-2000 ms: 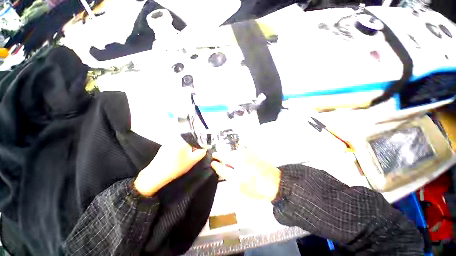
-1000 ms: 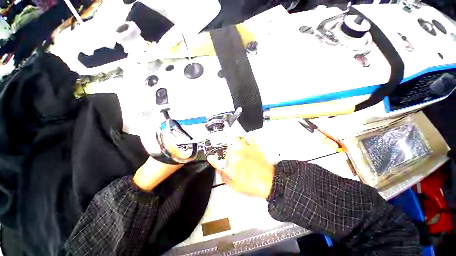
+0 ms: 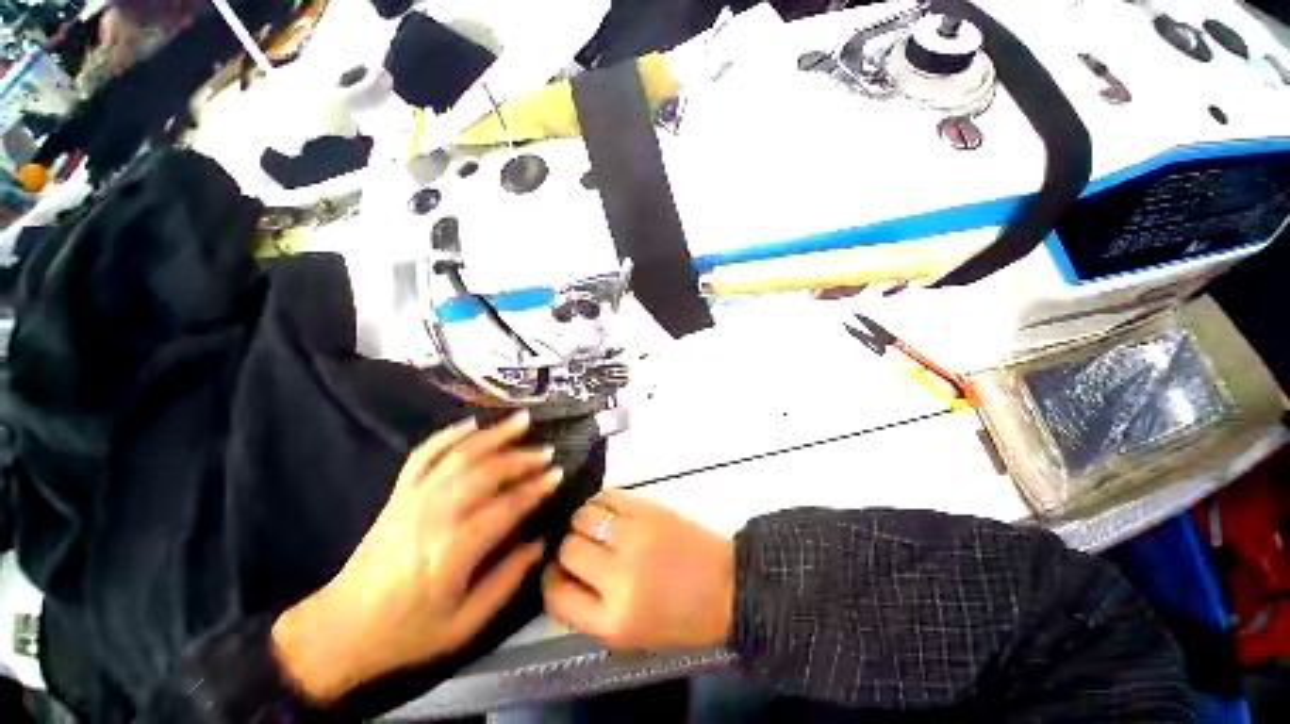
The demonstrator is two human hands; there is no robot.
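Note:
A large black garment [image 3: 156, 424] lies heaped left of the needle, and its ribbed edge reaches the presser foot and needle [image 3: 552, 379] of the white sewing machine [image 3: 821, 170]. My left hand [image 3: 432, 545] lies flat on the garment just in front of the foot, fingers spread a little. My right hand [image 3: 637, 573], with a ring on one finger, is at the garment's right edge near the table front, fingers curled with the fabric edge at the fingertips. A small pale tab [image 3: 613, 422] shows right of the foot.
Thread snips [image 3: 913, 361] with an orange handle lie right of the needle. An open cardboard box [image 3: 1132, 410] with clear plastic over dark contents is at the right. Two black straps [image 3: 640, 198] drape over the machine head. A ruler strip [image 3: 623, 665] runs along the front edge.
My left hand has come out from behind the needle area and now lies on the fabric. My right hand has moved from the foot down towards the table's front edge.

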